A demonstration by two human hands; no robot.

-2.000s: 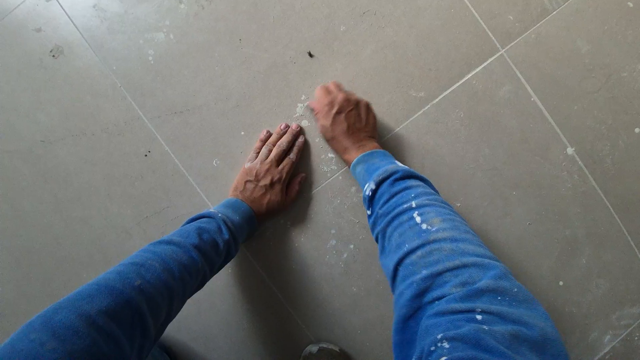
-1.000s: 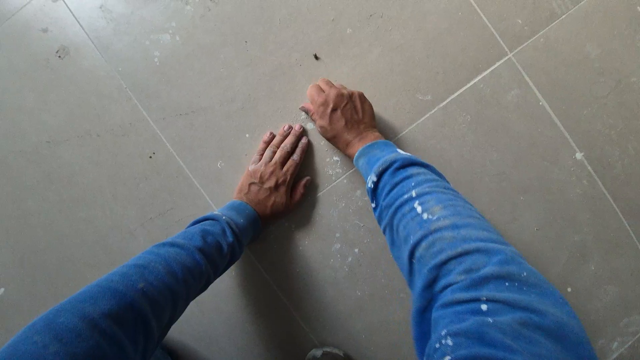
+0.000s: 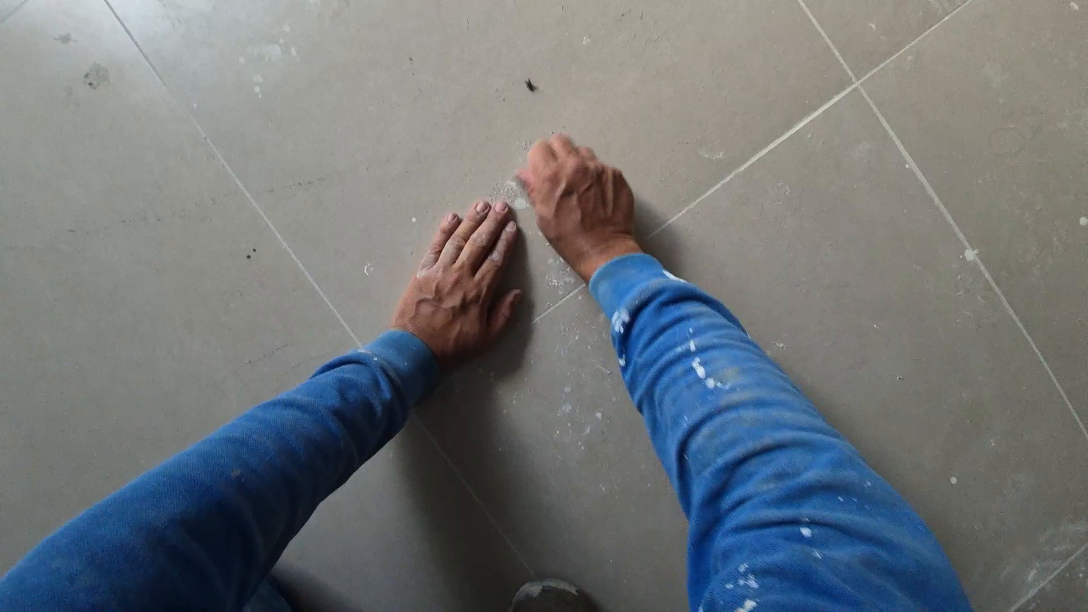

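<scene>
My left hand (image 3: 459, 285) lies palm down on the grey floor tile (image 3: 323, 110), fingers slightly apart, with white residue on the fingers. Just right of its fingertips, my right hand (image 3: 582, 200) is curled knuckles up, its fingertips at the floor and slightly blurred. Whether something small is held under those fingers cannot be seen. A patch of white residue (image 3: 510, 192) shows on the tile between the two hands. Both arms wear blue sleeves; the right sleeve (image 3: 731, 391) has white paint spots.
Pale grout lines (image 3: 765, 153) cross the tiled floor. A small dark bit of debris (image 3: 530, 85) lies beyond the hands. White specks and smears (image 3: 578, 416) dot the tiles. The tip of a shoe (image 3: 552, 595) shows at the bottom edge.
My left hand has stayed flat in about the same place. My right hand has shifted slightly back and forth beside its fingertips, uncovering and covering parts of the white residue.
</scene>
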